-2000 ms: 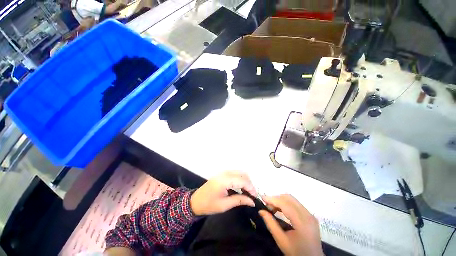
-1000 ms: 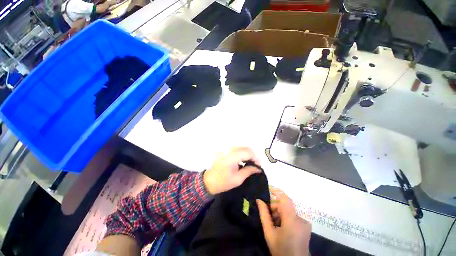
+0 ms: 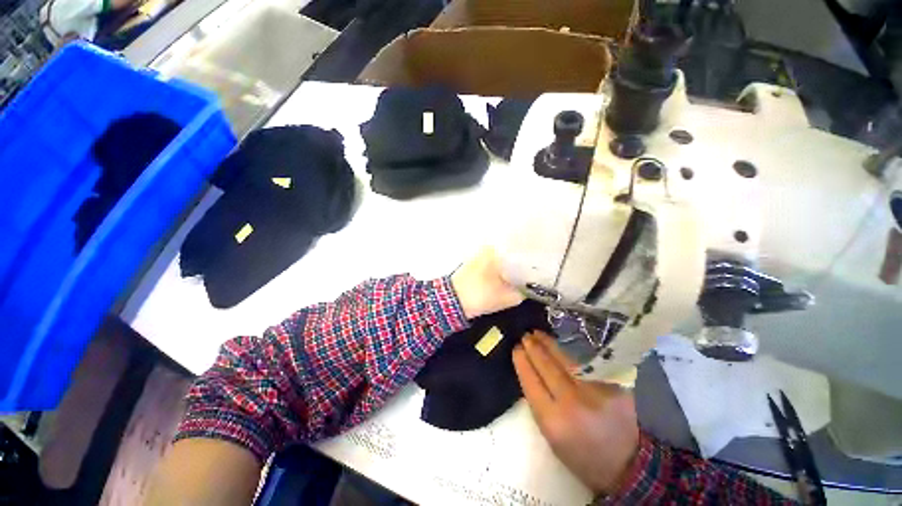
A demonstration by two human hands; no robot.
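A black fabric piece (image 3: pixel 470 380) with a yellowish sticker lies on the white table, its far edge at the needle area of the off-white sewing machine (image 3: pixel 682 247). My left hand (image 3: pixel 485 285) is at the far side of the piece, beside the needle area; its fingertips are partly hidden by the machine head. My right hand (image 3: pixel 579 410) lies on the piece's right edge, fingers together and pointing to the needle area. The needle itself is hidden.
Stacks of black pieces (image 3: pixel 272 212) with stickers lie along the far table side. A blue tote (image 3: pixel 148 212) with black pieces is at left. Cardboard cartons (image 3: pixel 485 59) stand behind. A white scrap (image 3: pixel 737 395) and dark snips (image 3: pixel 794 445) lie right of the needle area.
Both hands and the black piece have moved from my lap up to the needle area. The view has shifted closer to the machine.
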